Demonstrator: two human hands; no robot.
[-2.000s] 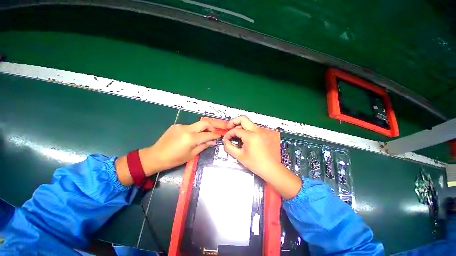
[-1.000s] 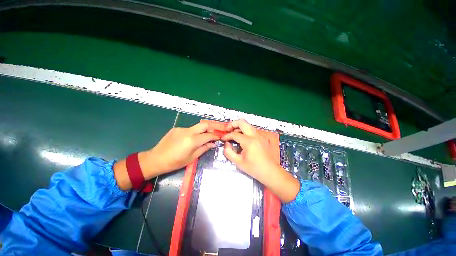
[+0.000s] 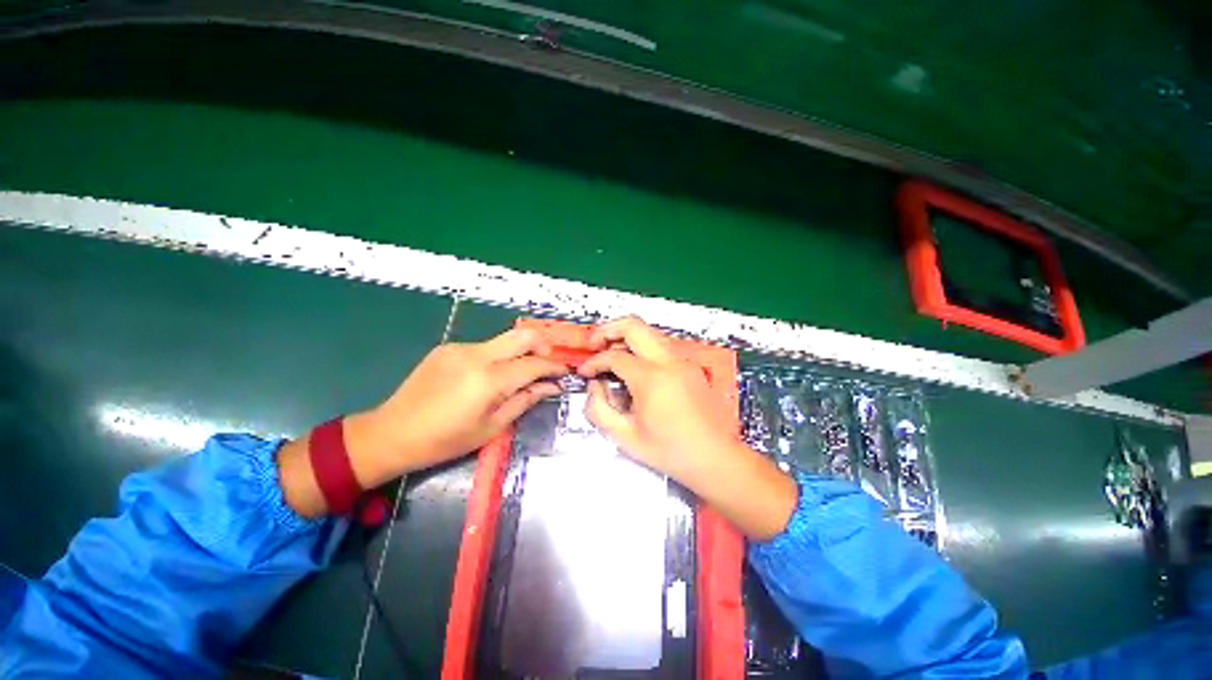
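A black tablet unit with a large shiny pale plate (image 3: 585, 565) lies in a red-orange frame (image 3: 724, 585) in front of me. My left hand (image 3: 465, 399) and my right hand (image 3: 665, 405) are bare and meet at the frame's top end, over the unit's small electronics. The fingertips of both hands are pinched close together there. Whatever lies between them is hidden, so I cannot tell if either hand holds a part. A dark red strap (image 3: 334, 466) is around my left wrist.
A clear blister tray (image 3: 851, 438) with dark parts lies right of the frame. Loose small parts (image 3: 1132, 489) lie farther right. Another red frame (image 3: 990, 266) with a tablet is on the green belt beyond the white rail (image 3: 332, 253). A pale bar (image 3: 1123, 352) juts in at right.
Both hands stay at the frame's top end with only slight finger shifts. My left wrist sits slightly farther left. The frame on the belt appears slightly farther right.
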